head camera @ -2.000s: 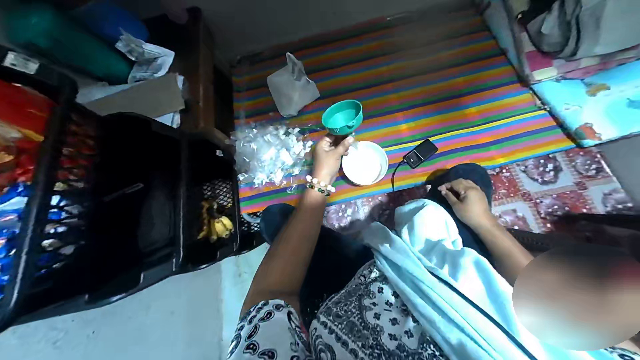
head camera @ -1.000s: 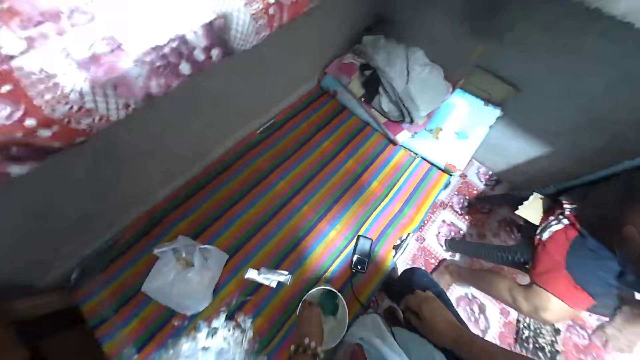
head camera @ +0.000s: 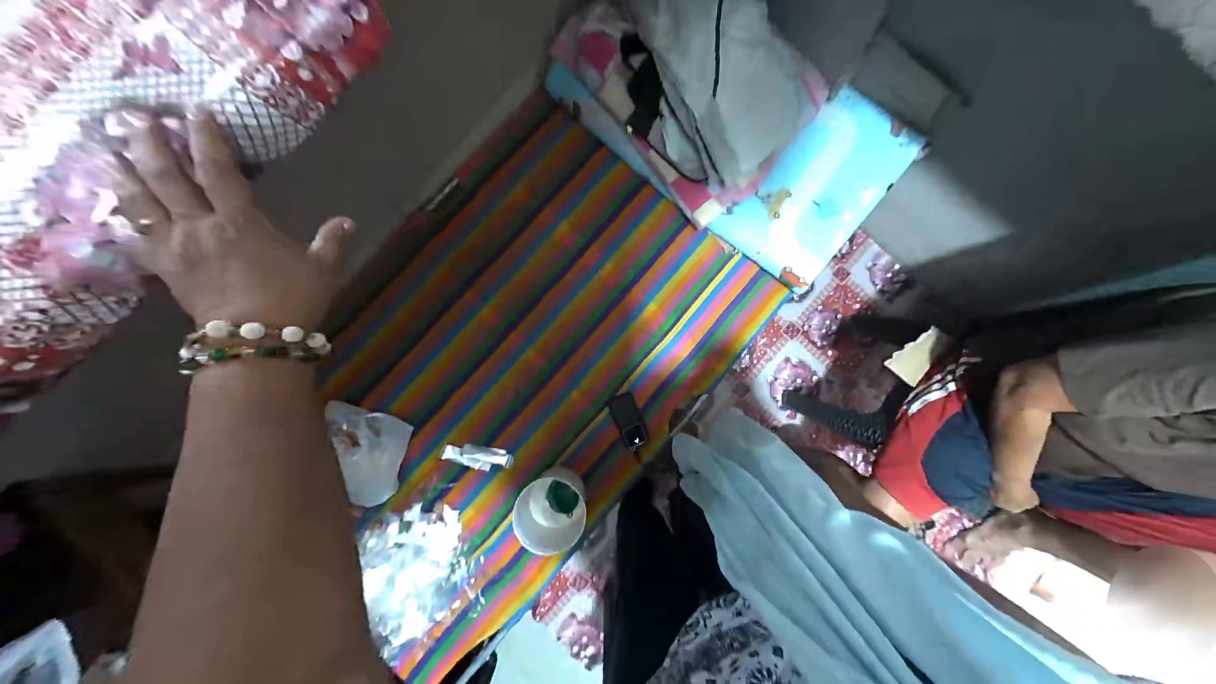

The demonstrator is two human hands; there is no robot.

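Note:
My left hand (head camera: 223, 204), with a beaded bracelet at the wrist, reaches up at the upper left. Its fingers are spread against a red, pink and white floral fabric (head camera: 313, 57); it grips nothing that I can see. My right hand is not in view. Below, on a multicoloured striped mat (head camera: 541, 285), stands a white round container (head camera: 546, 537) with a small green item (head camera: 562, 498) in it. A small dark phone-like device (head camera: 627, 423) lies to its upper right. Left of the container are a crumpled silvery wrapper (head camera: 477, 457), a whitish plastic bag (head camera: 369, 456) and a heap of shiny clear pieces (head camera: 413, 570).
Another person in red and navy shorts (head camera: 936, 446) sits at the right, near someone in brown clothing (head camera: 1140, 389). A folded light-blue mat (head camera: 826, 180) with grey cloth (head camera: 731, 85) lies at the mat's far end. Light-blue cloth (head camera: 826, 532) drapes across the lower right.
My left hand has left the white container and moved up to the floral fabric. The green bowl it held two seconds ago is no longer in it. The view has swung to the right since the first frame.

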